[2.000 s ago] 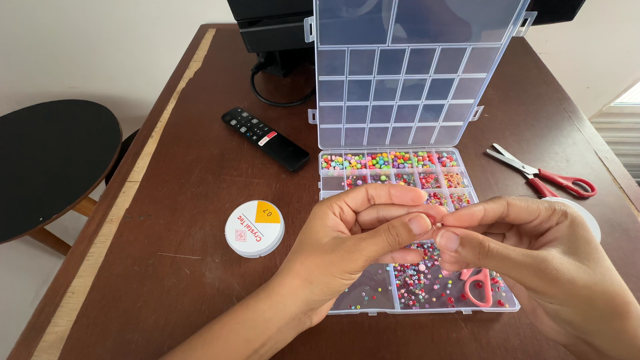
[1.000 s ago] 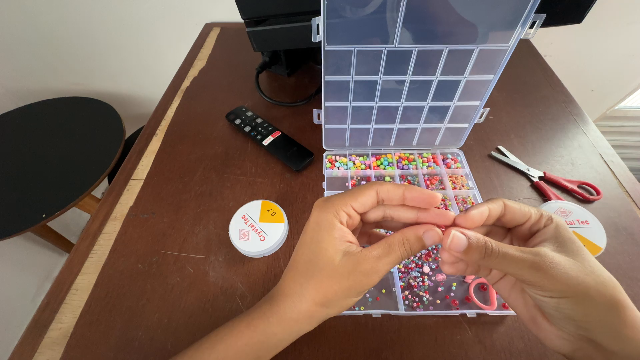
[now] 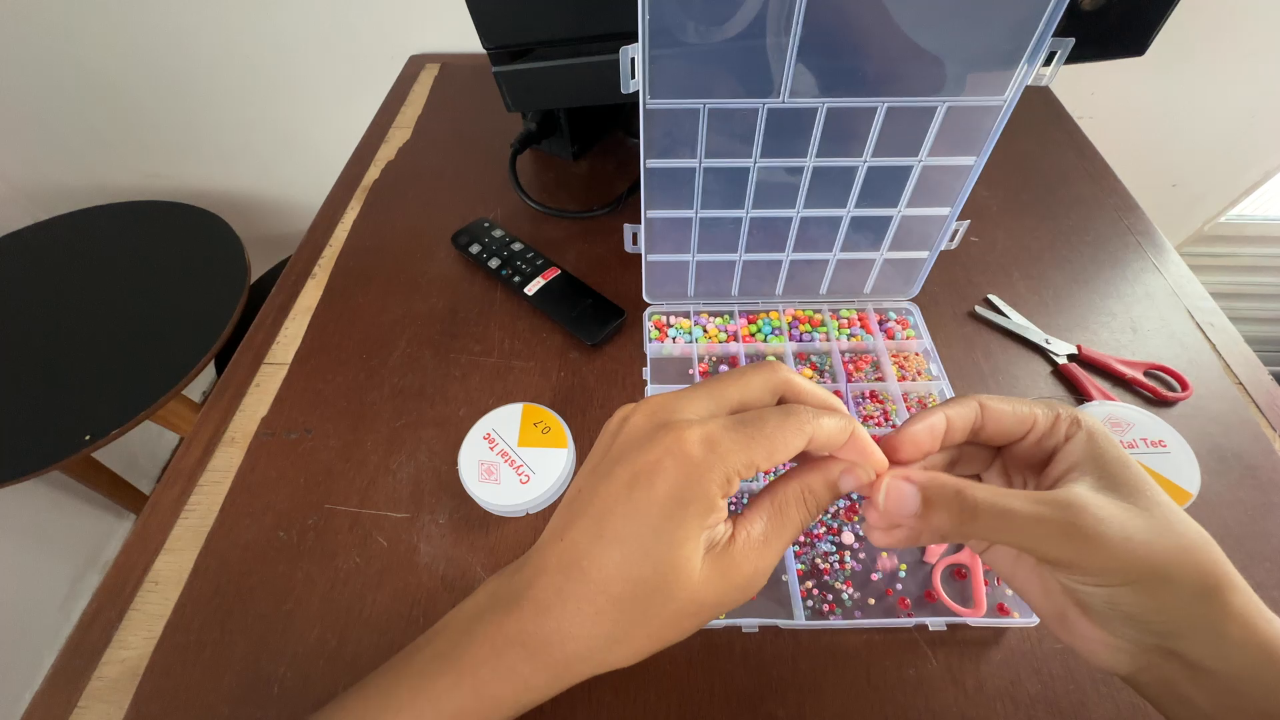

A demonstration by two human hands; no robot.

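My left hand (image 3: 700,500) and my right hand (image 3: 1040,510) meet fingertip to fingertip above a clear plastic bead organizer box (image 3: 797,600). Each pinches with thumb and forefinger; whatever is between them is too small to make out. Under the hands, compartments hold colourful beads (image 3: 763,327), with many loose small beads (image 3: 830,570) in the large front section. A pink-handled tool (image 3: 962,582) lies there, partly hidden by my right hand. The box's divided lid (image 3: 790,190) stands raised behind.
A white thread spool (image 3: 515,458) lies left of my left hand; another spool (image 3: 1150,450) is beyond my right wrist. Red-handled scissors (image 3: 1085,355) lie behind it. A black remote control (image 3: 540,280) rests left of the lid, near a black cable (image 3: 560,205). A round black stool (image 3: 110,320) stands left.
The hands keep their fingertips together above the box. The second spool, largely behind my right hand two seconds ago, shows more now.
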